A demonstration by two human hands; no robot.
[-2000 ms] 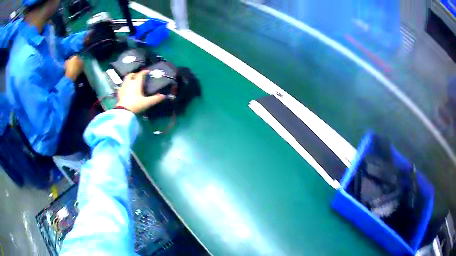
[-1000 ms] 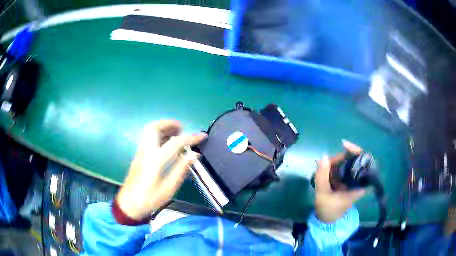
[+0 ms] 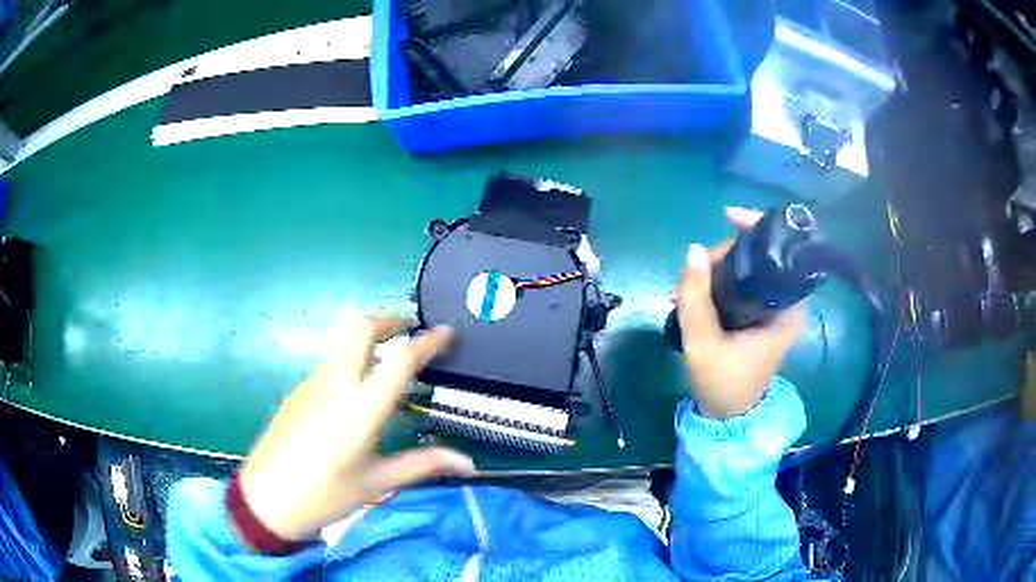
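A blower fan unit (image 3: 517, 341) lies flat on the green bench in front of me, its round white-blue label up. Its silver heatsink (image 3: 500, 418) faces me and a black plastic part (image 3: 534, 210) is at its far edge. A thin lead hangs off its right side. My left hand (image 3: 347, 438) is at the unit's left side, fingers apart, fingertips at the housing's edge. My right hand (image 3: 738, 330) is closed around the thick black electric screwdriver (image 3: 759, 273), right of the unit and apart from it. The screwdriver's bit cannot be made out.
A blue parts bin (image 3: 545, 117) with black plastic parts stands behind the unit. A white-grey screw feeder (image 3: 809, 114) is at the back right. A black-and-white strip (image 3: 267, 93) lies at the back left. Thin wires (image 3: 875, 398) and a black cable hang at the right.
Over the last second the unit has turned, so its heatsink now faces me. The screwdriver stays in my right hand. Earlier, my left hand reached to fan units farther along the bench.
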